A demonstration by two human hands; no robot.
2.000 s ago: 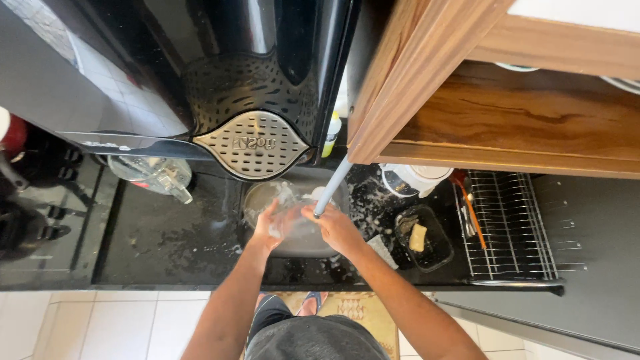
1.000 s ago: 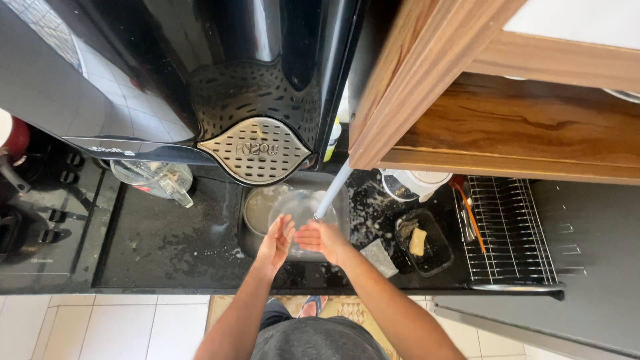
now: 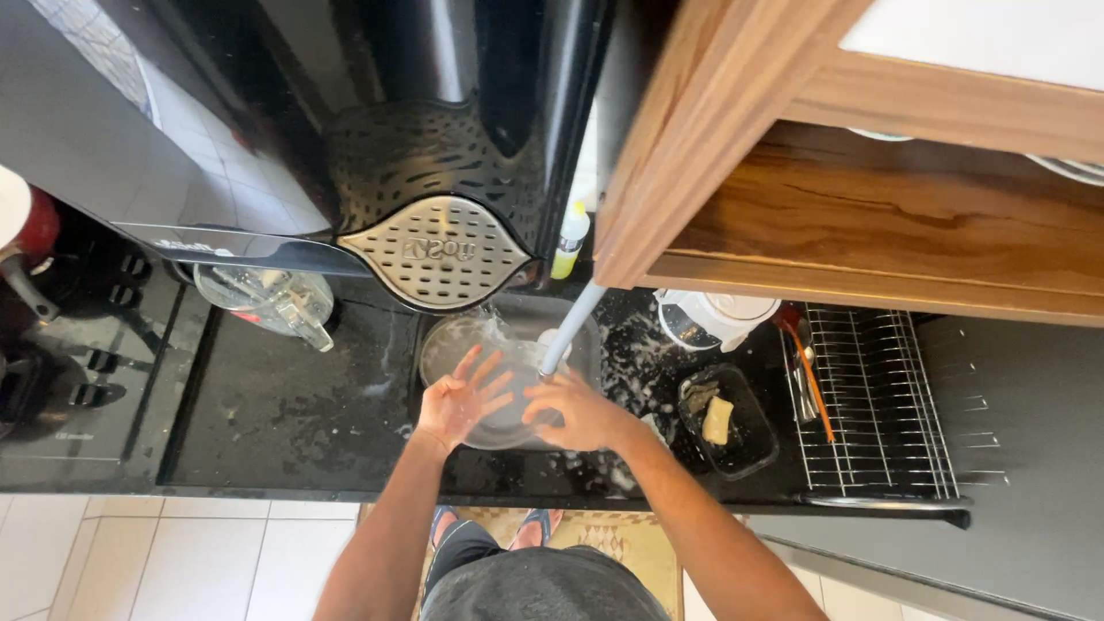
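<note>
Over the sink (image 3: 583, 341), my left hand (image 3: 463, 401) is spread with its palm up and holds nothing. My right hand (image 3: 573, 410) is close to the tip of a grey-blue faucet spout (image 3: 573, 328), its fingers bent and apart, with nothing seen in them. Beneath both hands lie a round clear bowl or lid (image 3: 500, 429) and, to the left, another round dish (image 3: 448, 341) in the sink. Splashing water shows near the sink's back edge. Whether the right fingertips touch the spout is unclear.
A glass pitcher (image 3: 280, 297) stands left on the wet black counter (image 3: 276, 405). Right are a white appliance (image 3: 720, 315), a black tray (image 3: 750, 440) with a yellowish block (image 3: 718, 421), and a wire dish rack (image 3: 871, 405). A wooden cabinet (image 3: 664, 172) and a black water dispenser (image 3: 448, 250) overhang.
Two seconds ago both hands were around a clear, blurred item over the sink; now they are bare. Since one second ago, the hands have moved apart and the left fingers have spread.
</note>
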